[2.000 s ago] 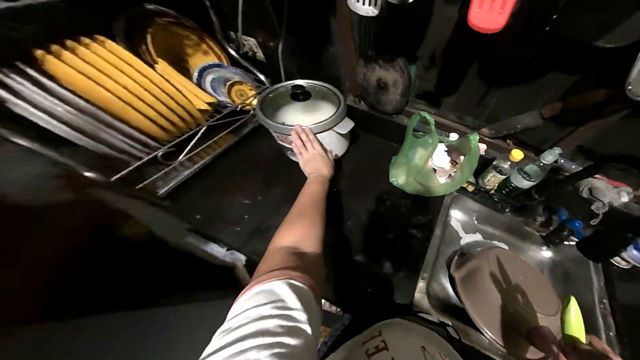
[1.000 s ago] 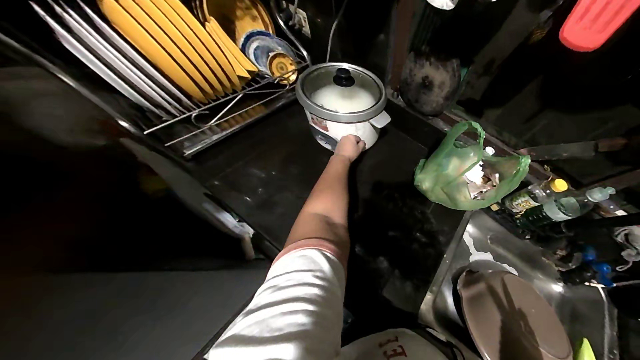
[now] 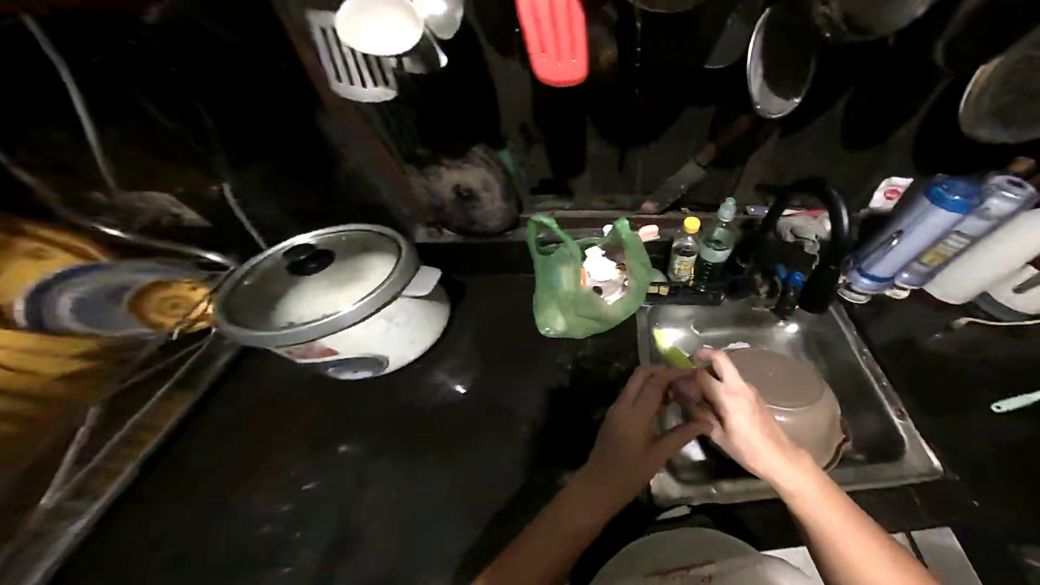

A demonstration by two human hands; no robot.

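Note:
My left hand [image 3: 642,426] and my right hand [image 3: 735,414] meet over the left part of a steel sink [image 3: 873,390]. Between their fingers is a small purplish-brown item [image 3: 689,388], mostly covered; it may be an onion or shallot, and I cannot tell which hand grips it. Just beyond the fingertips a yellow-green vegetable [image 3: 673,351] shows in part. An upturned brown bowl or pot [image 3: 800,386] lies in the sink, right beside my right hand. A green plastic bag [image 3: 561,296] with waste inside stands on the counter left of the sink.
A white rice cooker [image 3: 406,329] with a glass lid stands left on the dark counter [image 3: 390,463]. Beyond it, a dish rack [image 3: 106,422] holds plates. Bottles [image 3: 684,256] and a black faucet [image 3: 833,236] line the sink's back. Water filters [image 3: 914,236] stand right; utensils [image 3: 554,41] hang above.
One hand has left the rice cooker, and both hands are now together over the sink, around a small item. The view has swung to the right.

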